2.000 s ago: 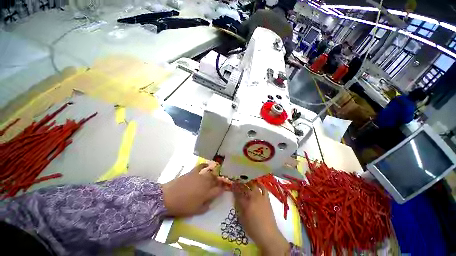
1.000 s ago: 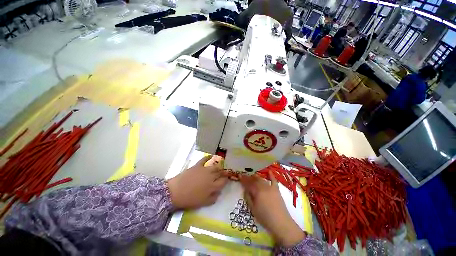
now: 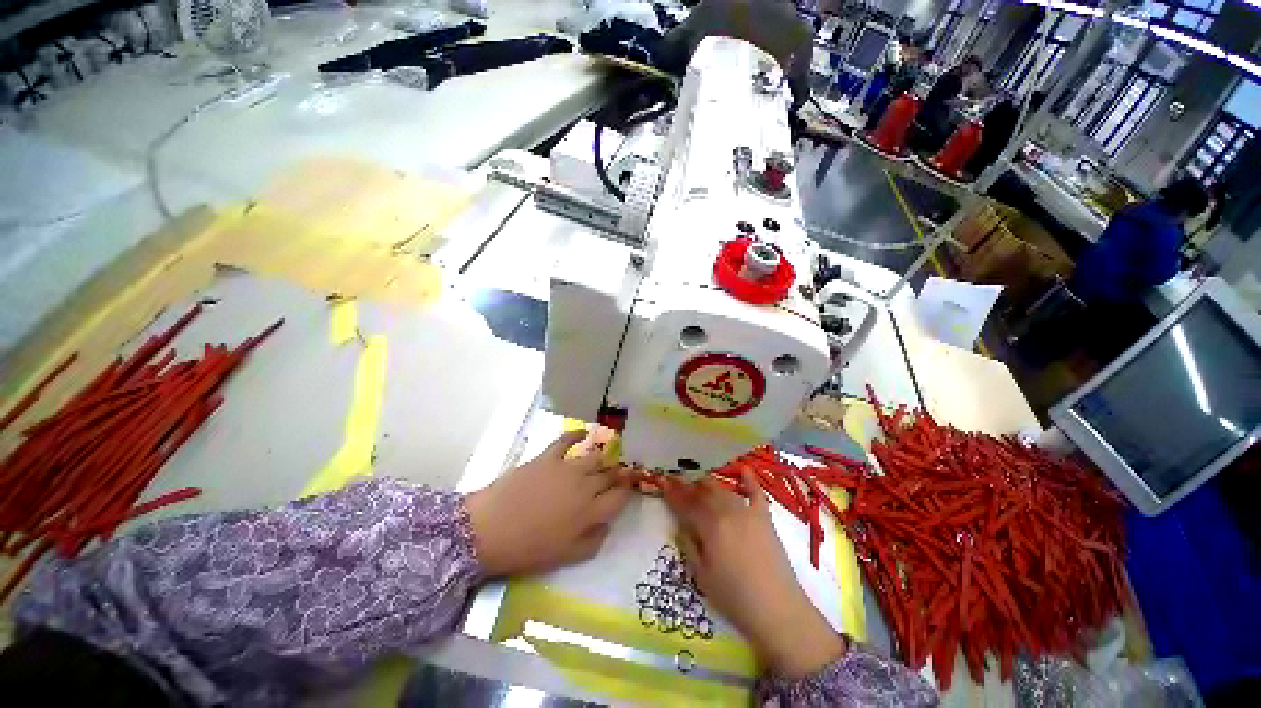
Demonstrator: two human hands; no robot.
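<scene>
The white sewing machine head (image 3: pixel 692 332) stands in front of me, with a round red logo on its front. My left hand (image 3: pixel 556 506) is at the needle area under the head, its fingertips on a small piece of red strap (image 3: pixel 647 481). My right hand (image 3: pixel 719 533) is beside it, its fingertips at the same red piece. The fingers hide most of the strap and the needle. Small metal rings (image 3: pixel 674 598) lie loose on the white bed plate (image 3: pixel 615 578) in front of the needle, left of my right wrist.
A bunch of red straps (image 3: pixel 118 429) lies on the board at left. A large heap of red ring tabs (image 3: pixel 982 533) lies right of the machine, with a clear plastic bag (image 3: pixel 1106 681) below it. A screen (image 3: pixel 1175 394) stands at right. People and red thread cones are behind.
Since two seconds ago the view has shifted slightly, and the machine logo has moved a little in frame. Both hands stay together at the needle, with only slight finger movement.
</scene>
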